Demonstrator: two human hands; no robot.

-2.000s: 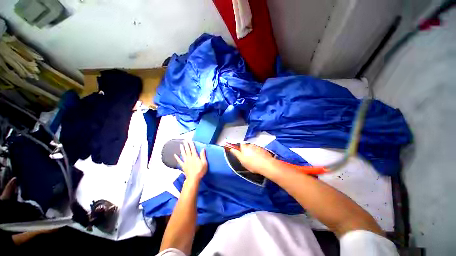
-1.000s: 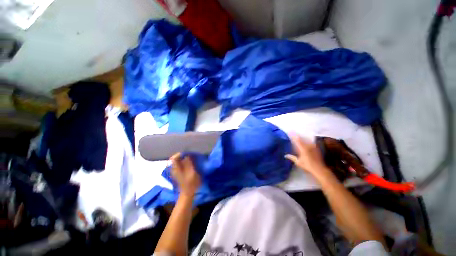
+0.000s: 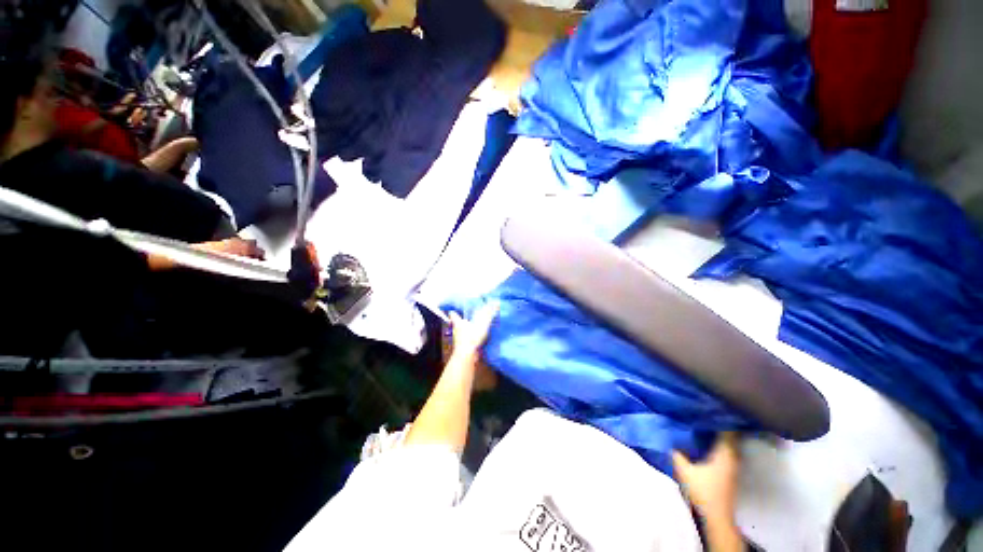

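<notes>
The blue garment piece (image 3: 587, 361) lies crumpled along the near side of the grey sleeve board (image 3: 668, 323), off its top. The board's whole padded top shows, running from upper left to lower right. My left hand (image 3: 470, 330) holds the garment's left end between fingers and thumb. My right hand (image 3: 711, 477) grips its right end near the board's rounded lower end; the fingertips are partly hidden by the cloth. The dark steam iron (image 3: 871, 515) stands at the lower right, cut off by the picture's edge.
Two blue garment heaps (image 3: 668, 97) (image 3: 884, 270) lie behind the board on the white-covered table (image 3: 755, 307). Navy garments (image 3: 393, 97) and white cloth (image 3: 356, 216) lie at left. Another person in black (image 3: 119, 216) works there beside an iron (image 3: 345, 286). A red shape (image 3: 862, 65) leans at the back.
The view has swung left. The garment has come off the board and lies in front of it. My hands have moved to the cloth's two ends and taken hold.
</notes>
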